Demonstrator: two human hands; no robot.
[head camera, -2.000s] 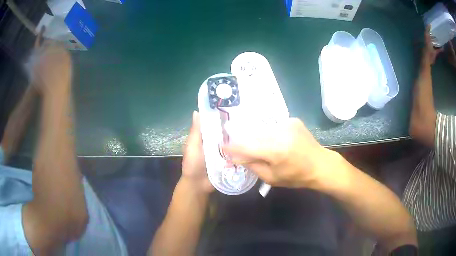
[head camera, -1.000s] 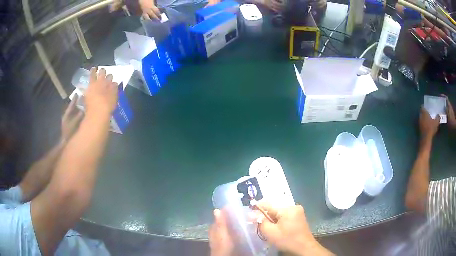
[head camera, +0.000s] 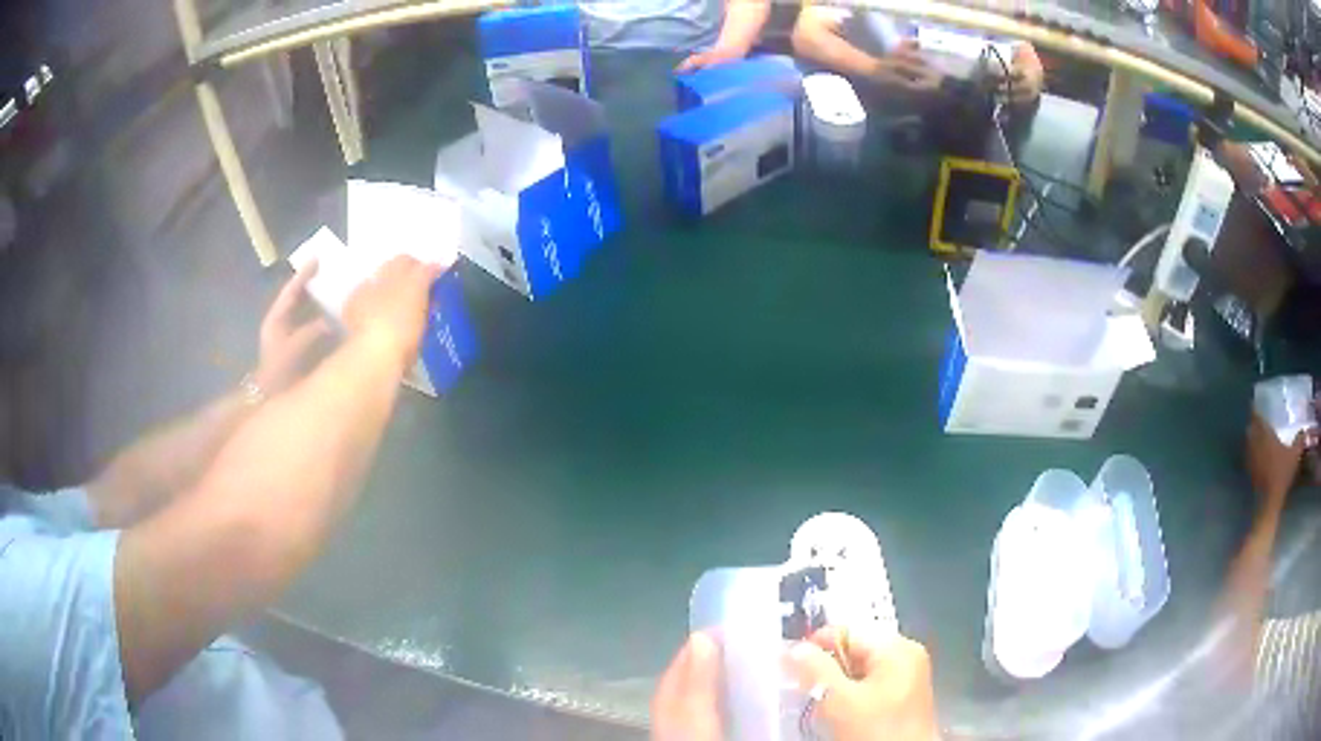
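Observation:
My left hand (head camera: 690, 692) is at the bottom edge, partly cut off, around the left side of a frosted shell (head camera: 740, 625). My right hand (head camera: 878, 686) has its fingertips at a small black fan (head camera: 801, 599) at the shell's upper end. The lower part of the shell is cut off by the frame edge, and lead wires cannot be made out clearly. A white cover (head camera: 843, 550) lies behind my right hand on the bench. To the right lie another white cover (head camera: 1037, 594) and a frosted shell (head camera: 1134, 557).
An open white and blue box (head camera: 1026, 379) stands at the right on the green bench (head camera: 638, 391). More blue boxes (head camera: 732, 152) stand at the back, near a yellow-edged black device (head camera: 974, 207) and a power strip (head camera: 1194, 226). People work at the left, right and far side.
The view has tilted up and shifted left, so the bench things sit lower. The shell, held flat in view earlier, now appears tilted, with my right fingers moved from its middle to the fan.

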